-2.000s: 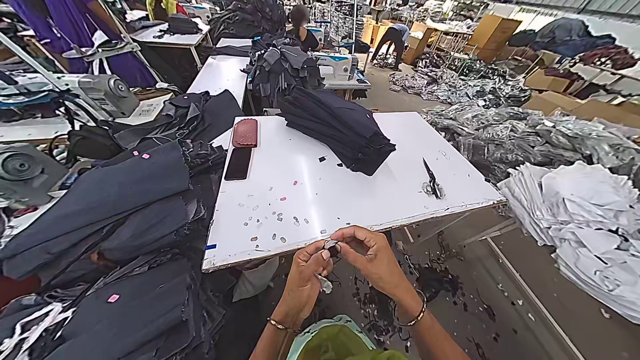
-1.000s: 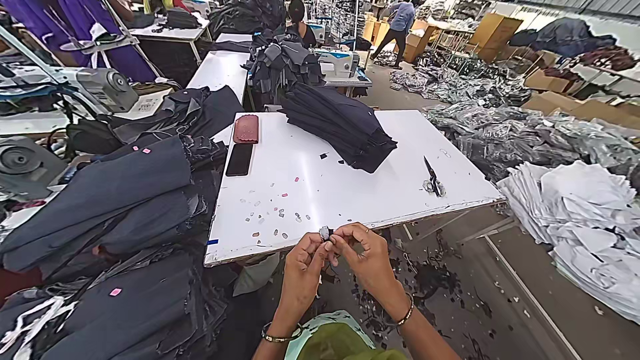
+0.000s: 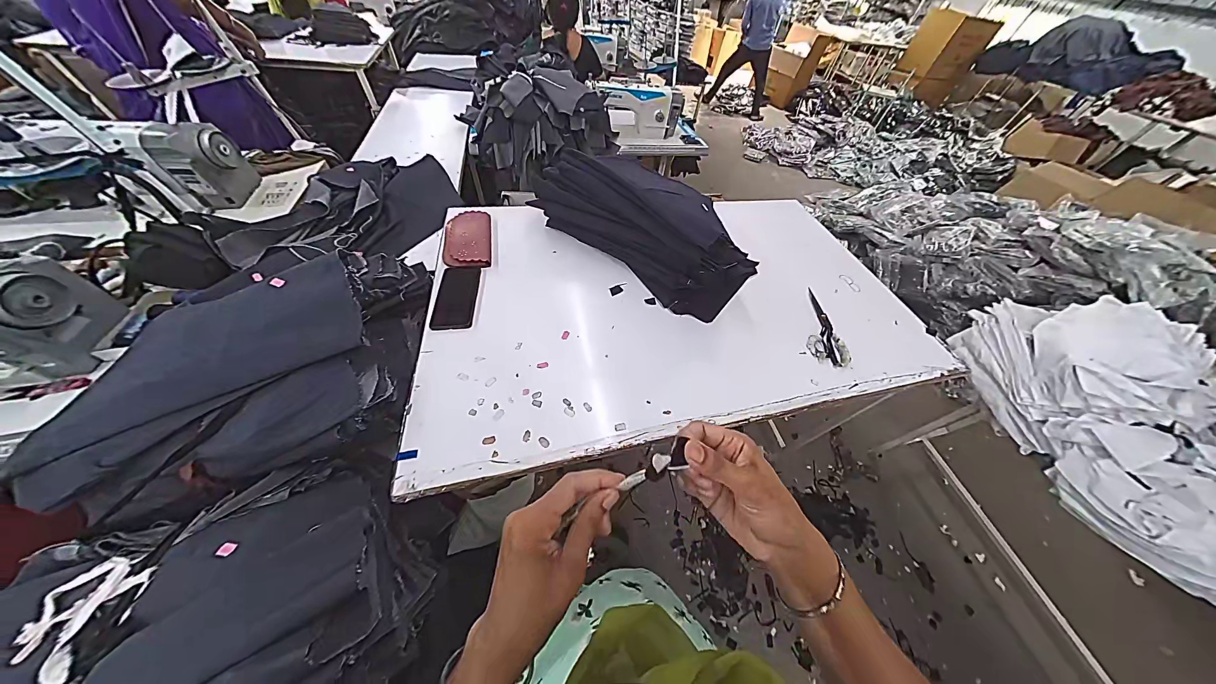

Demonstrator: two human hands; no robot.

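Both hands are in front of me, just off the near edge of a white table [image 3: 684, 366]. My left hand [image 3: 560, 532] pinches a small pale strip [image 3: 634, 481] with a dark part at its tip. Between thumb and fingers my right hand [image 3: 746, 489] grips a small dark fabric piece [image 3: 679, 454], close beside that tip; whether the two pieces are joined I cannot tell. Small stickers or tags [image 3: 537, 399] lie scattered on the table's left part. A stack of dark cloth pieces [image 3: 646, 228] lies at its back, and black scissors [image 3: 825, 328] at the right.
A red purse [image 3: 467, 238] and a phone [image 3: 455, 297] lie at the table's left edge. Dark fabric piles [image 3: 209, 370] stand left, with a sewing machine [image 3: 195, 157] behind. White cloth [image 3: 1102, 399] and plastic-wrapped bundles [image 3: 959, 247] lie right. A person [image 3: 755, 43] stands in the background.
My hands were close together around a small piece; now they are farther apart, with a pale strip and a dark piece showing between them. The person in the background has straightened from a bent posture.
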